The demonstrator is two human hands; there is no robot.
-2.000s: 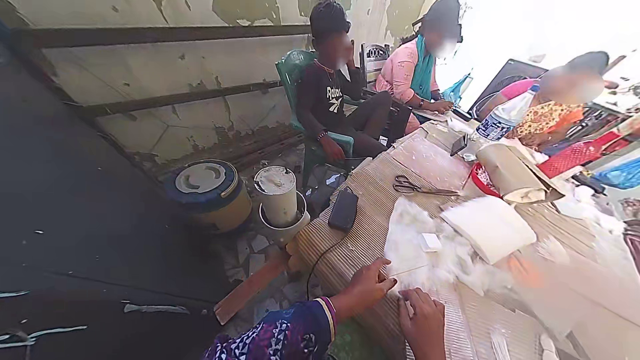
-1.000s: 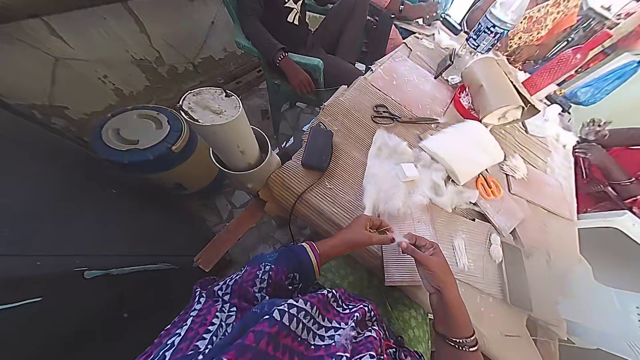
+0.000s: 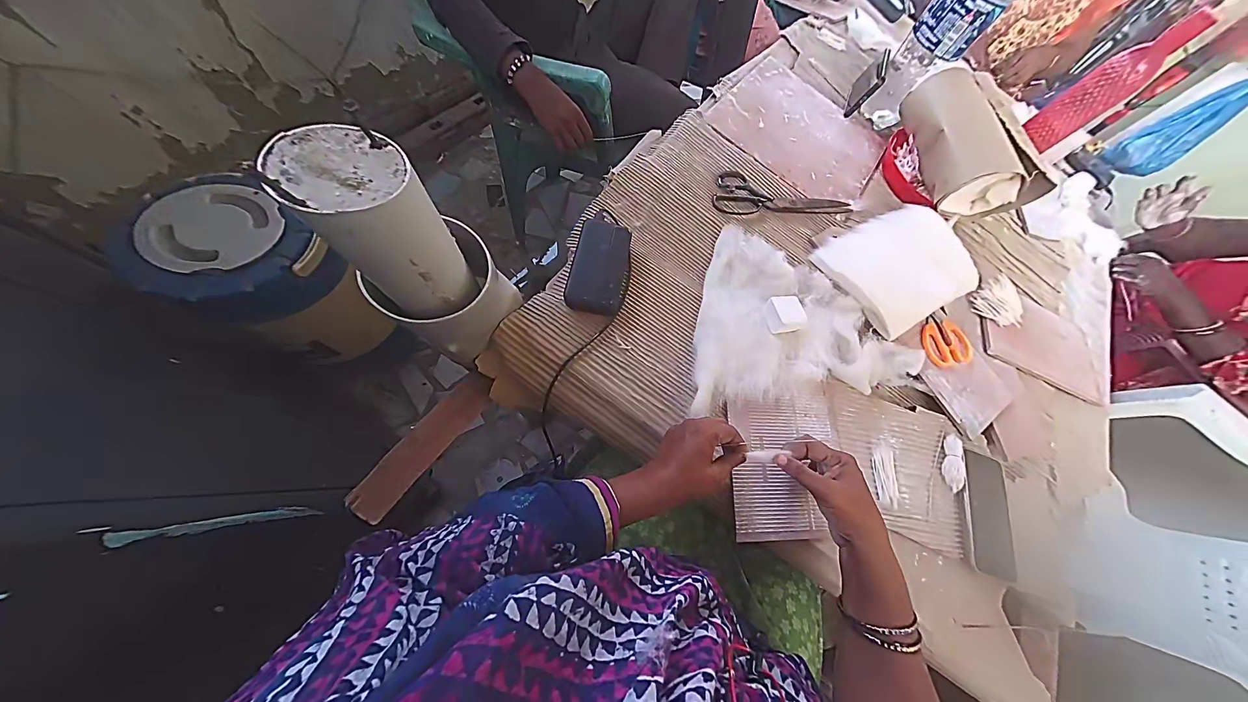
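Note:
Between my two hands, above the near edge of the cardboard-covered table, a small roll of white cotton point(image 3: 763, 455) is stretched sideways. The fingertips of my left hand point(image 3: 697, 456) pinch its left end; my right hand point(image 3: 827, 480) holds its right end. Beneath them lies a ribbed translucent sheet point(image 3: 780, 502). Loose cotton wool point(image 3: 746, 322) spreads just beyond, with a small white block point(image 3: 785, 314) on it. A folded white cotton pad point(image 3: 895, 270) rests beside it. Thin white wicks point(image 3: 884, 472) and a small white bundle point(image 3: 954, 462) lie right of my right hand.
Black-handled scissors point(image 3: 780, 198), orange-handled scissors point(image 3: 946, 341), a black adapter point(image 3: 599, 263) with a cord, a brown paper roll point(image 3: 960, 141) and a plastic bottle point(image 3: 941, 39) occupy the table. Buckets point(image 3: 419, 244) stand left. A person's hand point(image 3: 554, 109) rests across; another person's hands point(image 3: 1165, 234) are at right.
The view has tilted down and shifted. My hands were low over the table edge near the cotton wool two seconds ago; now they are together with a white roll visible between them.

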